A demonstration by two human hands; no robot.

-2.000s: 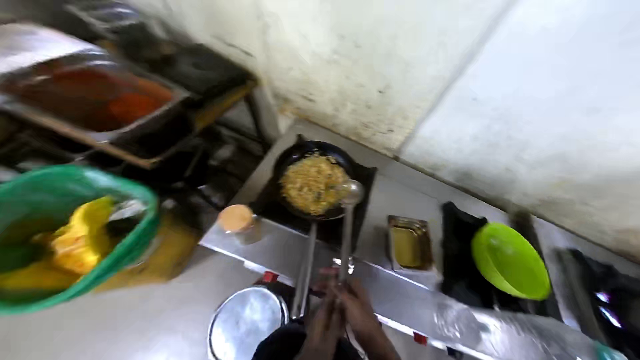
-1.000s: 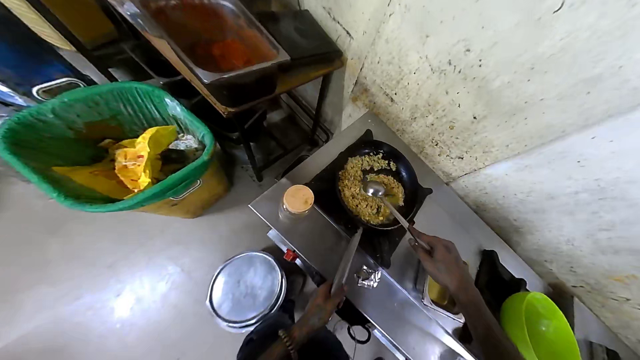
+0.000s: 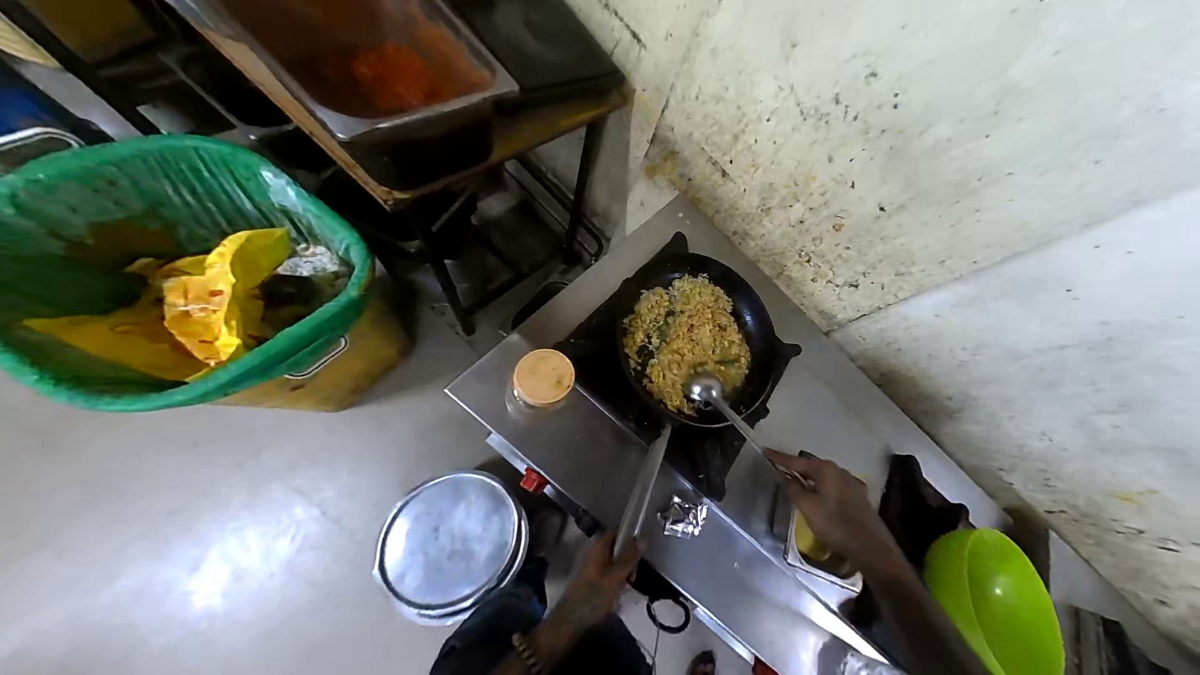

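Observation:
A black wok (image 3: 764, 323) sits on the gas burner, with fried rice (image 3: 689, 333) in it. My left hand (image 3: 603, 572) grips the wok's metal handle (image 3: 645, 492). In my right hand (image 3: 830, 502) is a metal ladle (image 3: 705, 387), its bowl down in the rice at the wok's near edge. Crumpled foil (image 3: 683, 517) lies on the steel stove top between my hands. Beneath my right forearm stands a metal container (image 3: 797, 558) with yellowish contents, partly hidden. A glass jar with a tan lid (image 3: 544, 377) is left of the wok.
A lime-green bowl (image 3: 998, 600) stands at the right. Left are a green-lined bin (image 3: 328, 225) holding yellow wrappers and a shelf with a metal tray (image 3: 497, 84) of red food. A round lidded pot (image 3: 452, 539) is on the floor. A stained wall (image 3: 900, 169) runs behind the stove.
My hands, close together two seconds ago, are now apart, one on the wok handle, one on the ladle. Since one second ago the ladle has moved toward the wok's near edge. The view has swung left.

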